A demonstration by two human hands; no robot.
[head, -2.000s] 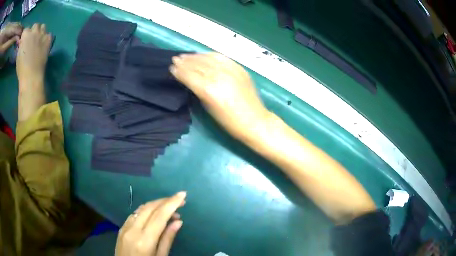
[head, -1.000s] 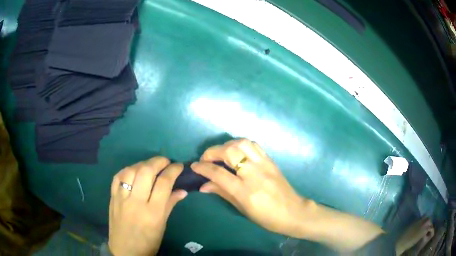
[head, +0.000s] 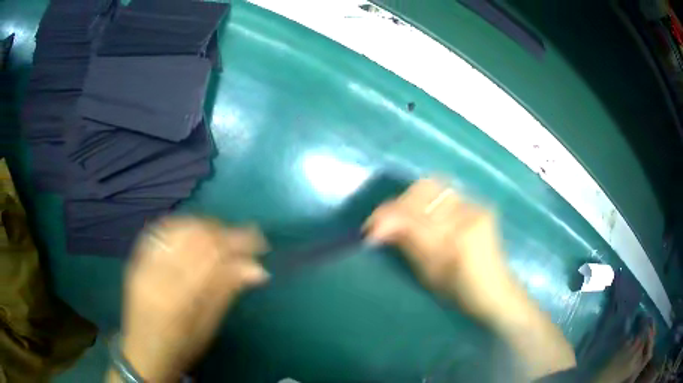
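A dark piece (head: 318, 250) is stretched as a narrow, blurred strip between my two hands, above the green worktop. My left hand (head: 191, 262) is motion-blurred and grips its left end. My right hand (head: 434, 224), also blurred, grips its right end between the fingertips. The pile of dark blanks (head: 142, 93) lies at the left, overlapping with stepped edges, just beyond my left hand. Blur hides the exact shape of the held piece.
The white rail (head: 487, 97) curves along the far side, with a dark folded piece (head: 509, 26) on the belt (head: 592, 112) beyond. A white tab (head: 596, 277) sits at right. Another person's hand (head: 633, 355) is at lower right, a mustard sleeve (head: 34, 299) at left.
My right hand has left the pile and come back beside my left hand. Both took hold of a dark piece close together, and have now moved apart with it stretched between them.
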